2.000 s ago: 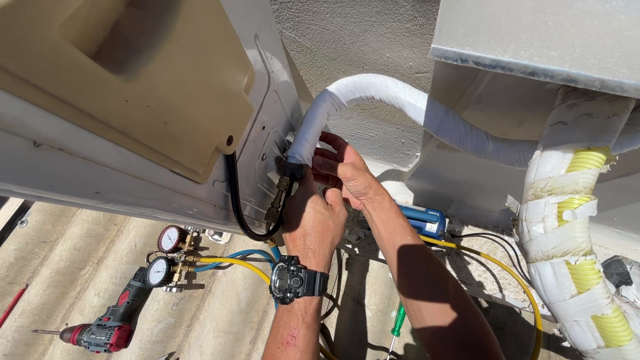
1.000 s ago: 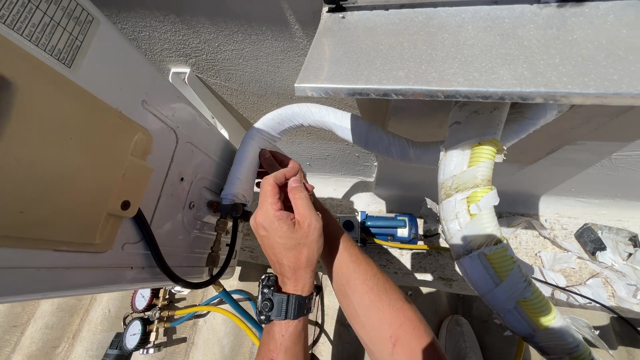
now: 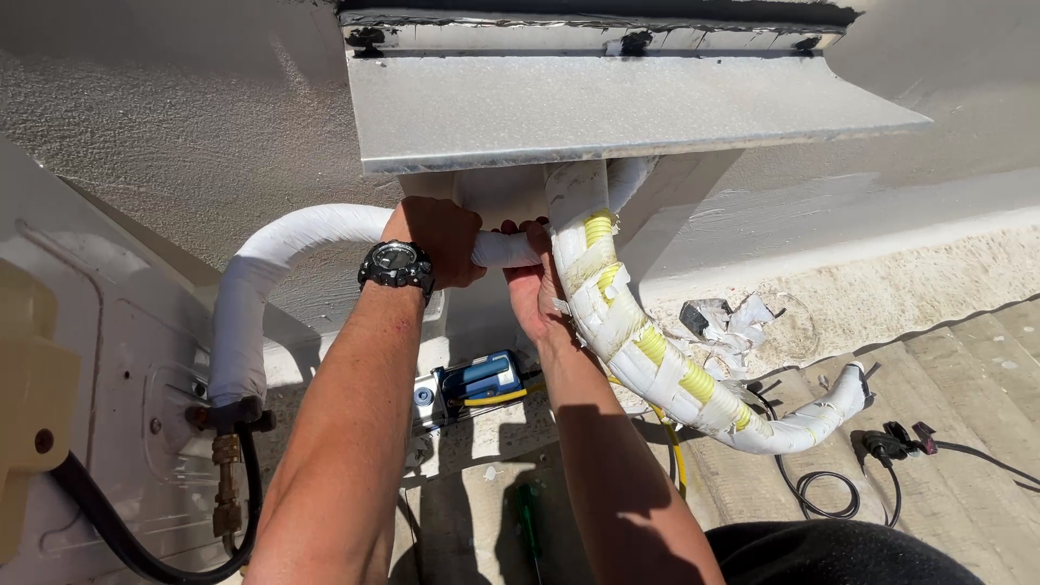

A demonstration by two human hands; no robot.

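Note:
A pipe wrapped in white tape [image 3: 313, 230] arches from the service valve [image 3: 230, 416] of the outdoor unit, across to the right and under the metal hood. My left hand [image 3: 439, 240], with a black watch at its wrist, grips it from above. Just right of that, my right hand [image 3: 532, 280] is closed around the same pipe from below, its fingers partly in shadow. Close beside my right hand a thicker bundle [image 3: 634, 345] with torn white tape and yellow corrugated hose hangs down and bends right.
The outdoor unit [image 3: 106, 366] with a black hose [image 3: 106, 528] stands left. Overhead juts a sheet-metal hood [image 3: 617, 106]. Below are a blue vacuum pump [image 3: 479, 378], a green-handled screwdriver [image 3: 528, 520] and a black cable [image 3: 829, 496]. Tape scraps [image 3: 735, 321] lie right, by the corrugated roofing [image 3: 967, 382].
Both hands have moved right along the wrapped pipe, from near the valve to the stretch beside the thick bundle. The view has shifted right.

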